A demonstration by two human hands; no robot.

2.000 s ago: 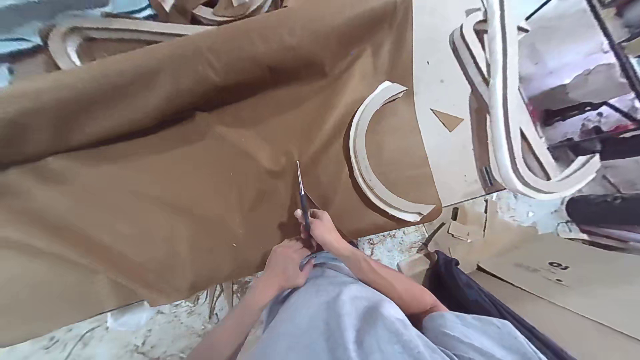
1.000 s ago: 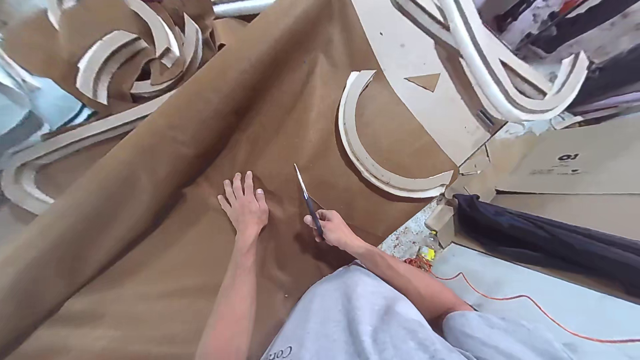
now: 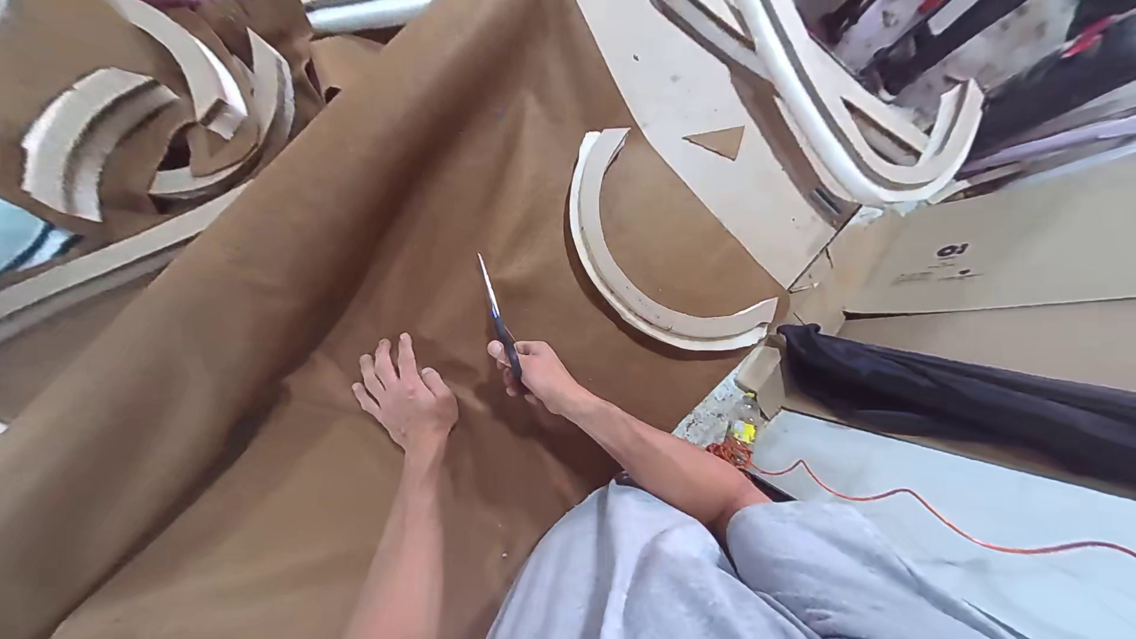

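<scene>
Brown fabric (image 3: 479,461) covers most of the work surface, with a thick fold running diagonally on the left. My left hand (image 3: 408,398) rests palm down on it, fingers spread, holding nothing. Around the dark handles of a pair of scissors (image 3: 499,324) my right hand (image 3: 537,373) is closed; the blades look shut and point away from me over the fabric. To the right of the scissors lies a C-shaped padded piece (image 3: 603,266) with pale edges. A small brown triangular scrap (image 3: 721,142) sits on the pale board beyond it.
Several curved padded pieces (image 3: 84,142) are heaped at the upper left. More long padded frames (image 3: 825,133) stand at the upper right. Cardboard (image 3: 1003,240) and dark cloth (image 3: 958,408) are at the right, above an orange cord (image 3: 896,493) on the pale floor.
My left hand was near my body beside the right hand two seconds ago; it now lies spread on the fabric. The scissors remain in my right hand. The view has turned.
</scene>
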